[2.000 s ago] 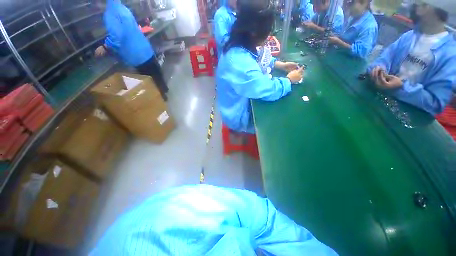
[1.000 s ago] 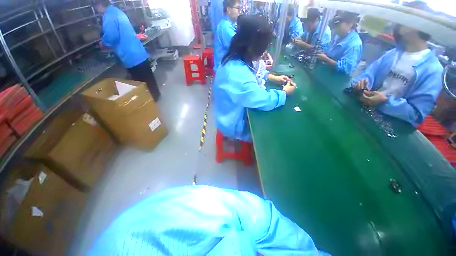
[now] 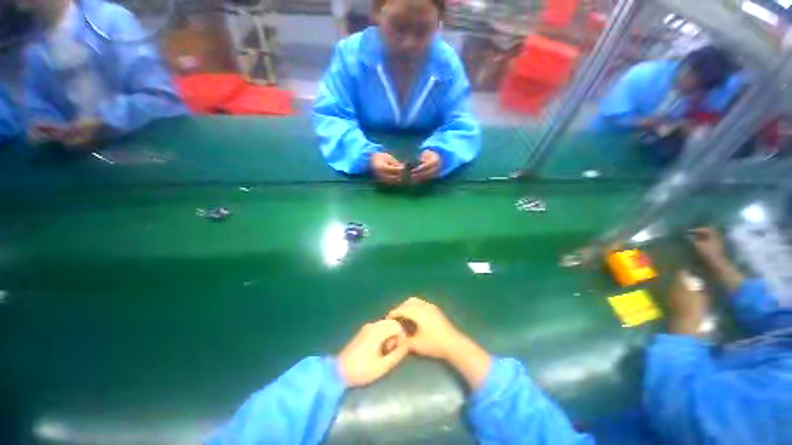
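My left hand (image 3: 373, 352) and my right hand (image 3: 427, 328) meet over the green belt (image 3: 287, 308) near its front edge. Between the fingers is a small dark unit (image 3: 405, 325), mostly hidden and blurred. A dark or reddish piece (image 3: 390, 344) shows at the left hand's fingers. Light blue cuffed sleeves reach in from the bottom edge.
Small units lie spaced on the belt (image 3: 214, 213), (image 3: 354, 232), (image 3: 531, 205), with a white slip (image 3: 479, 268). An orange box (image 3: 630, 267) and yellow label (image 3: 635, 308) are at right, beside a neighbour's hands. A person works opposite; a metal post slants at right.
The view has swung from the aisle with cartons and the belt's length to straight across the belt. Both my hands now show, holding a small unit; neither showed before.
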